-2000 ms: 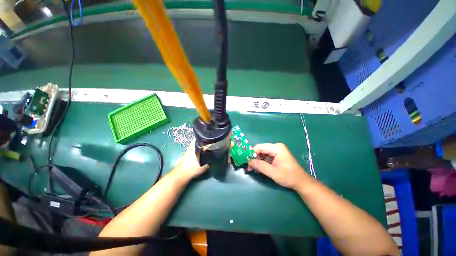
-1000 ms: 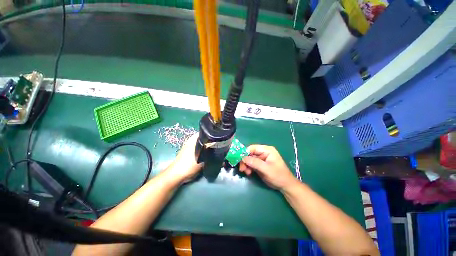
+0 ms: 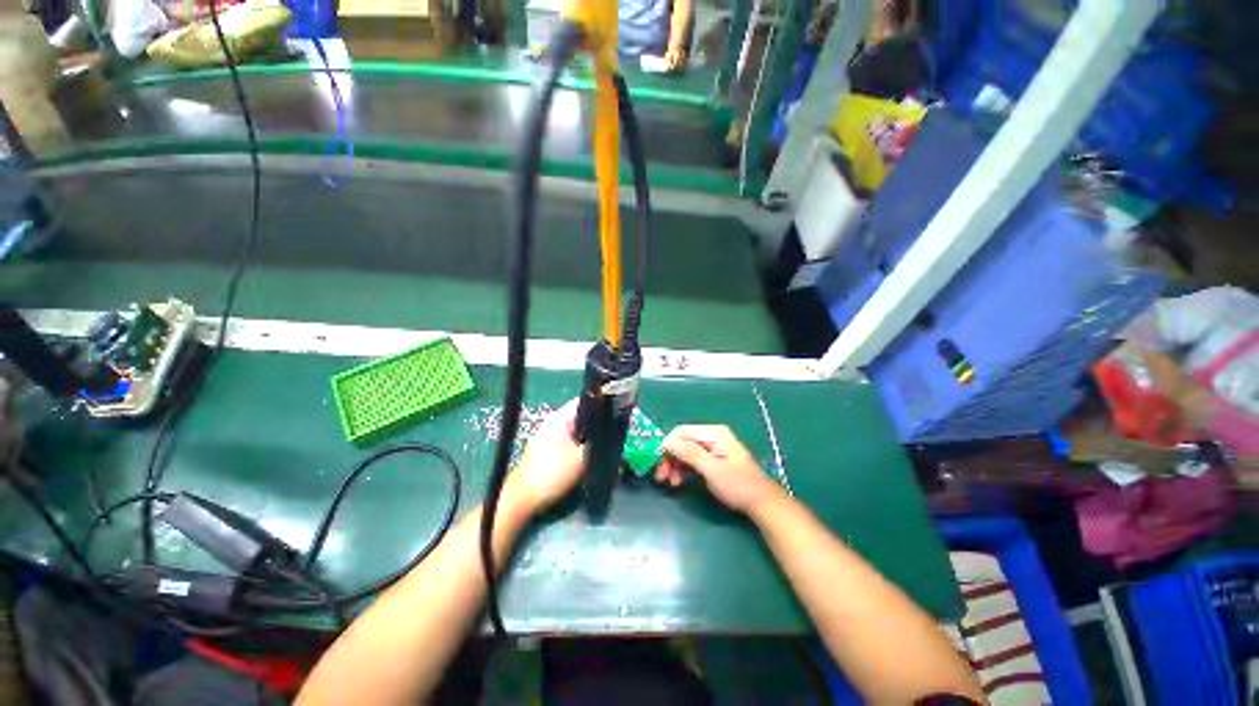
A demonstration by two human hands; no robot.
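Observation:
A black electric screwdriver [image 3: 605, 421] hangs upright from an orange strap over the bench. My left hand [image 3: 554, 461] is at its left side; the tool hides the fingertips, so I cannot tell what they hold. My right hand [image 3: 707, 459] pinches the right end of a small green circuit board [image 3: 642, 447] just right of the tool. The board's left end is hidden behind the tool. Loose silvery screws [image 3: 500, 425] lie left of my left hand, beside a green grid tray [image 3: 403, 392].
A black adapter [image 3: 221, 531] and coiled cables lie left on the bench. An open pale unit [image 3: 155, 361] is at far left. A dark green conveyor [image 3: 483, 228] runs behind the white strip. Blue crates stand right; one [image 3: 1029, 586] holds banded white pieces. A black cord crosses the view.
The view has tilted up and shows more beyond the conveyor. A black cord now hangs across the left forearm. The board stays in my right hand, with less of it showing.

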